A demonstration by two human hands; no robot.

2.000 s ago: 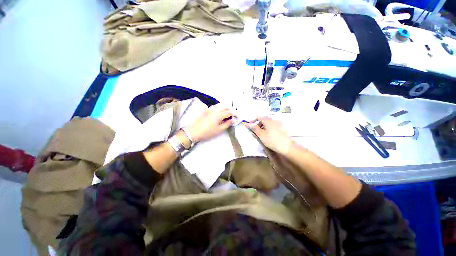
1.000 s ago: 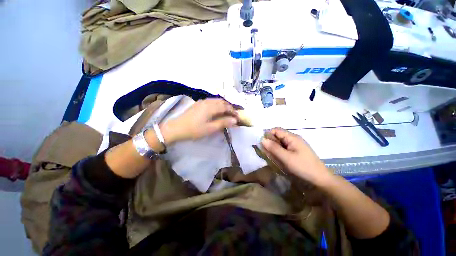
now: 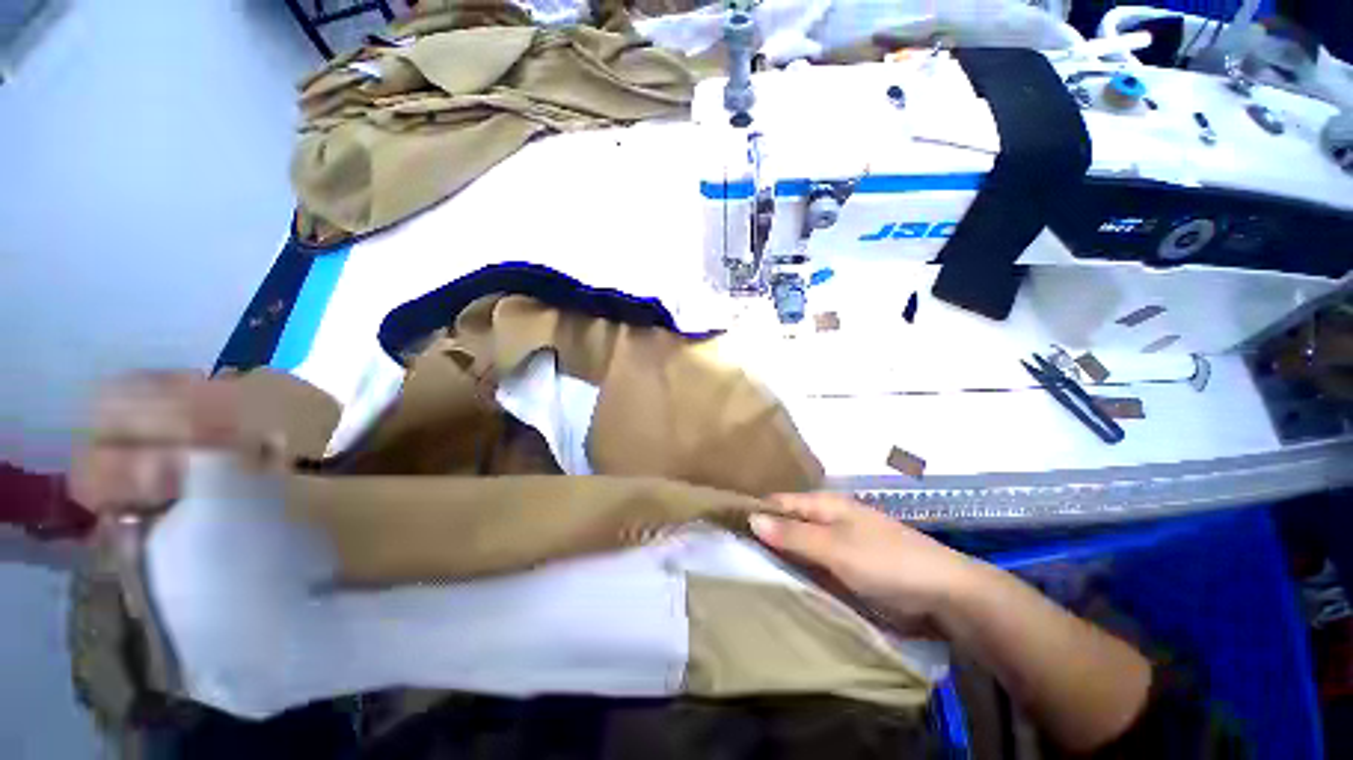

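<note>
Khaki trousers (image 3: pixel 668 401) lie on the white table in front of the machine and towards my lap, with a dark navy band (image 3: pixel 512 282) curving along their top. A white pocket bag (image 3: pixel 490 631) with a khaki patch stretches across the front. My left hand (image 3: pixel 171 446), blurred by motion, holds its far left end. My right hand (image 3: pixel 846 549) holds the khaki edge of the cloth at its right end, fingertips on top. The cloth is clear of the presser foot and needle (image 3: pixel 752 282).
The white sewing machine (image 3: pixel 905 223) stands behind, a black cloth strip (image 3: pixel 1024 164) over its arm. Open black snips (image 3: pixel 1071 398) and small brown scraps (image 3: pixel 905 462) lie to the right. A tan pile (image 3: pixel 445 112) lies back left. A tape ruler (image 3: pixel 1039 499) runs along the near edge.
My left hand has swung far left and drawn the white cloth out. My right hand has moved slightly down. The khaki cloth is now spread on the table, and another brown scrap shows near the ruler.
</note>
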